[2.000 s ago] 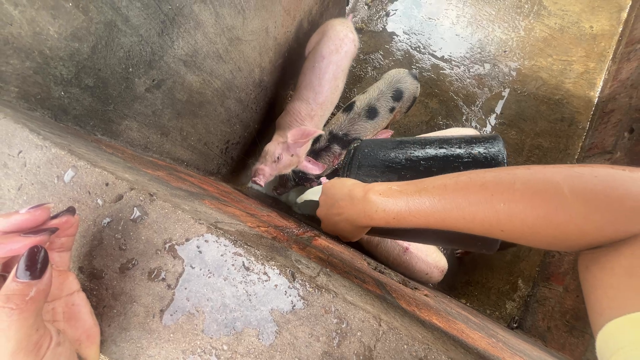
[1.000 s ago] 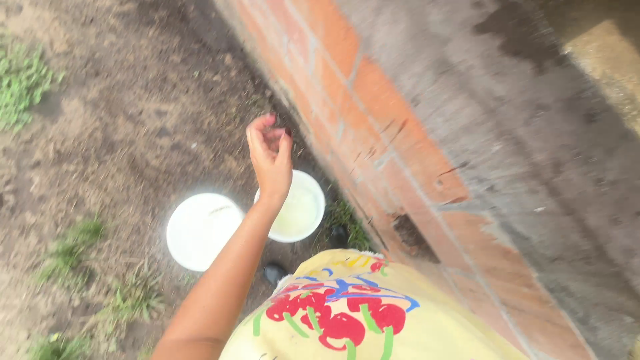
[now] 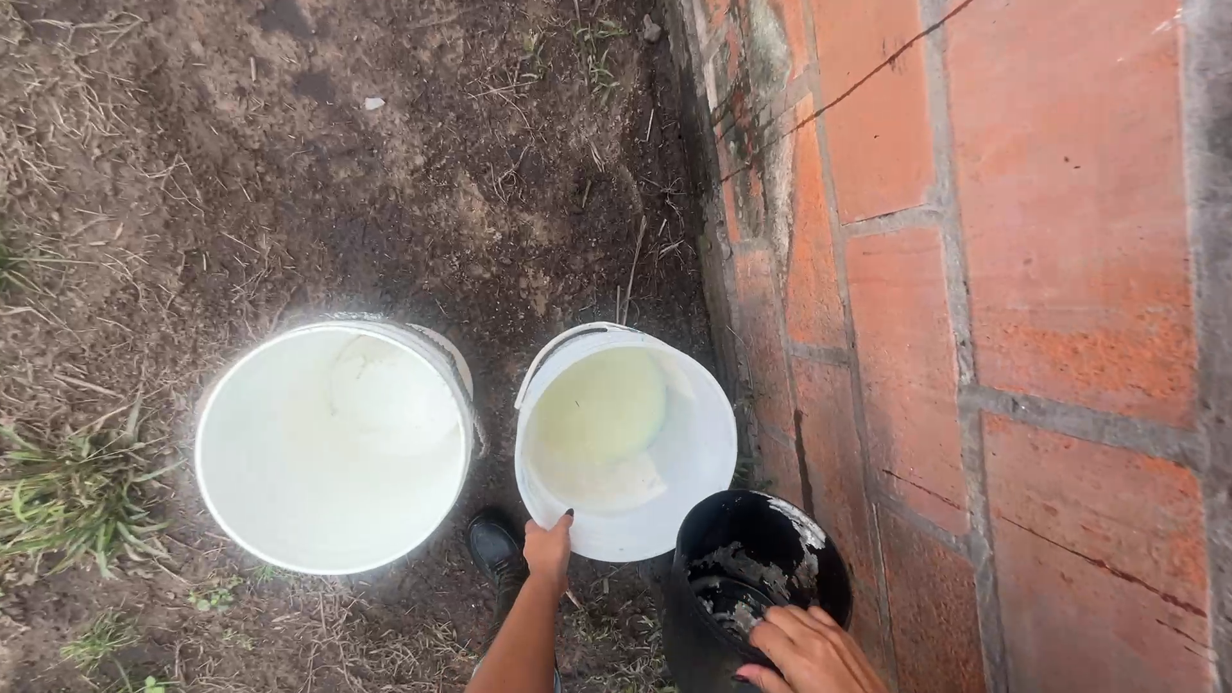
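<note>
My left hand (image 3: 549,547) grips the near rim of a white plastic bucket (image 3: 688,481), which holds some pale yellowish liquid at its bottom. To its right, my right hand (image 3: 804,647) lies over the near rim of a black bucket (image 3: 688,616), whose inner wall bears grey-white residue; the fingertips reach inside, and part of the grip is hidden. A second white bucket (image 3: 332,568) stands left of the first, with whitish contents.
A red brick wall (image 3: 1068,318) with grey mortar runs along the right side. Damp bare soil (image 3: 433,192) and a grass tuft (image 3: 82,491) lie to the left. A dark boot (image 3: 494,544) shows between the two white buckets.
The view has swung from the pen with piglets down to the buckets outside. My left hand, raised with nothing in it a second ago, is now on the white bucket's rim.
</note>
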